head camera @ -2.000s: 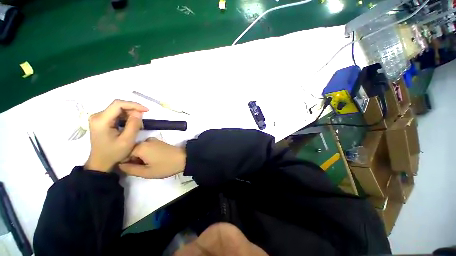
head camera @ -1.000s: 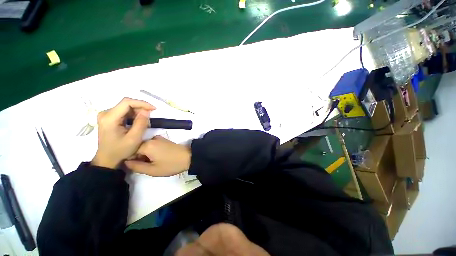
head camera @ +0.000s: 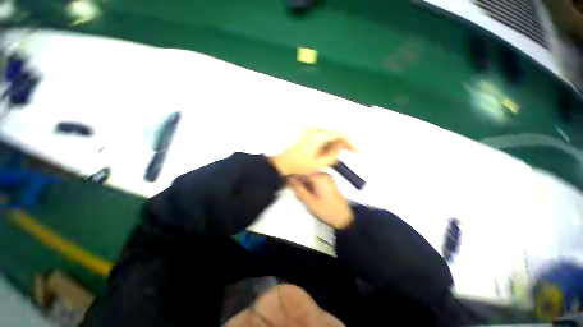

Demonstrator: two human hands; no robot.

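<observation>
The view is blurred. My left hand (head camera: 312, 153) is above the white bench sheet (head camera: 236, 108), its fingers curled around a straight black bar (head camera: 350, 175) that sticks out to the right. My right hand (head camera: 326, 201) is just below, its curled fingers touching my left hand; whether it holds anything is hidden. A small dark unit (head camera: 452, 239) lies alone to the right.
A long black part (head camera: 163, 145) lies at left beside a pale teal patch. Another dark piece (head camera: 73, 128) and a dark blue object (head camera: 20, 80) are farther left. A blurred blue and yellow station (head camera: 556, 287) is at lower right. Cardboard (head camera: 67, 290) stands at lower left.
The view has swung left, bringing the bench's left part into sight and shifting the hands toward the middle. My left hand still holds the black bar, and my right hand stays against it.
</observation>
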